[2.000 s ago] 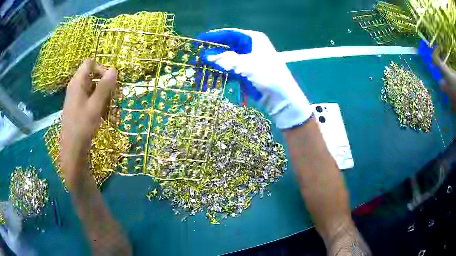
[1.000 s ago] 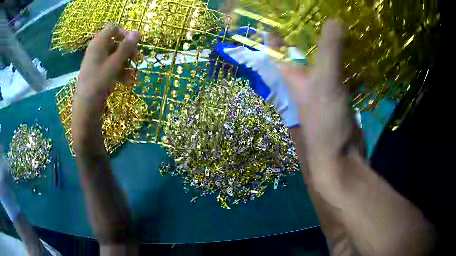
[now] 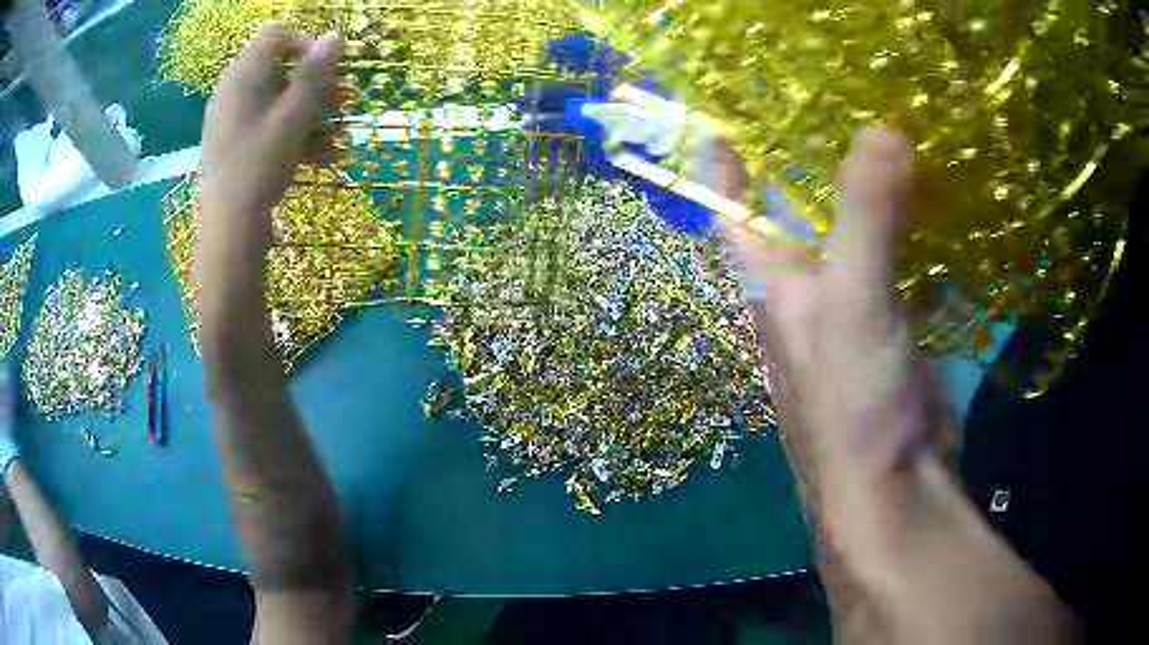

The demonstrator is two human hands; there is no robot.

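A gold grid frame (image 3: 418, 214) with small pieces in its rows is held up over the bench. My bare left hand (image 3: 271, 120) is closed on its left edge. My right hand (image 3: 649, 151), in a white and blue glove, is at its upper right edge, fingers closed on it, partly hidden behind another person's hand. The wide heap of loose gold and silvery parts (image 3: 611, 365) lies below and right of the frame, partly seen through it.
Another person's bare hand (image 3: 857, 290) holds a large blurred bundle of gold frames (image 3: 995, 151) at upper right. Frame stacks lie at the far side (image 3: 479, 44) and left (image 3: 328, 258). A small heap (image 3: 82, 340), slim tool (image 3: 155, 393) and white bag (image 3: 76, 164) are further left.
Another person's arm has come in from the lower right with the bundle, covering part of my right arm and the phone. The view has shifted; my hands still hold the frame.
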